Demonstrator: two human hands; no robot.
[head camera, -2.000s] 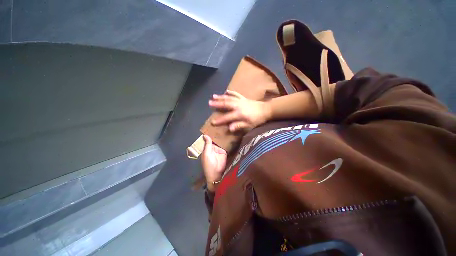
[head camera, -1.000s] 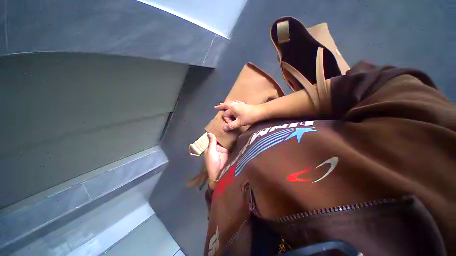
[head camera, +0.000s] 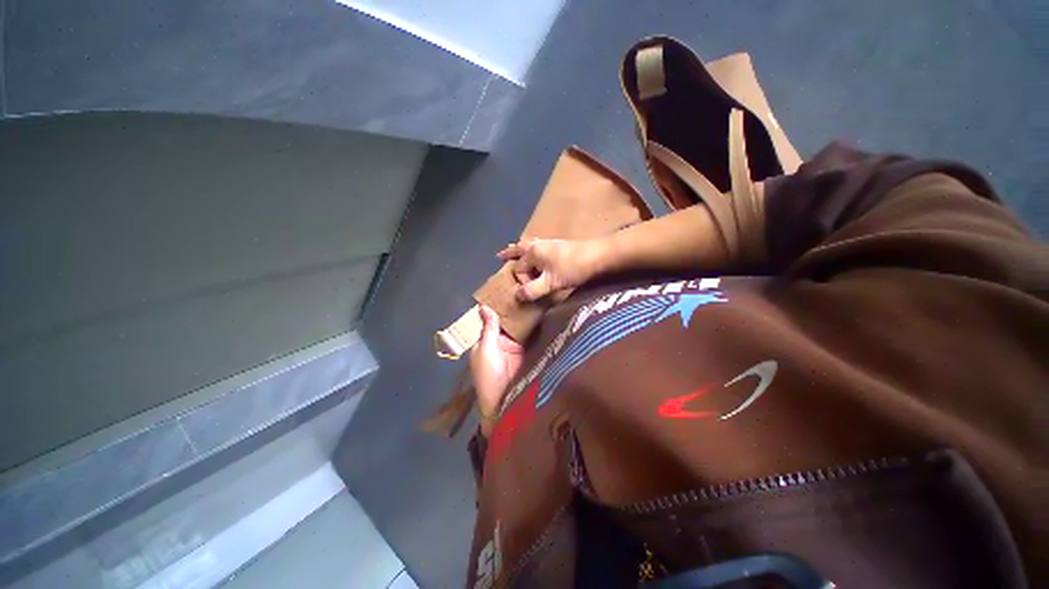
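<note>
A small tan-brown handbag (head camera: 587, 196) lies slanted across my hands at the centre. My left hand (head camera: 495, 362) grips its lower end, thumb on top, beside a pale cream strap end (head camera: 460, 334). My right hand (head camera: 554, 265) is on the bag's upper face with its fingers bent against a darker brown part; the fingertips' exact grip is small and blurred. A larger tan tote (head camera: 702, 121) with a dark open mouth hangs by flat straps on my right forearm.
A grey-green elevator door or panel (head camera: 196, 276) with a grey tiled surround (head camera: 265, 63) is at the left. Grey floor (head camera: 920, 81) shows around the bags. A blurred brown strip (head camera: 449, 414) hangs below my left hand.
My right hand was spread flat on the bag two seconds ago; its fingers are now drawn in and bent on it. My left hand keeps its hold. The tote has barely shifted.
</note>
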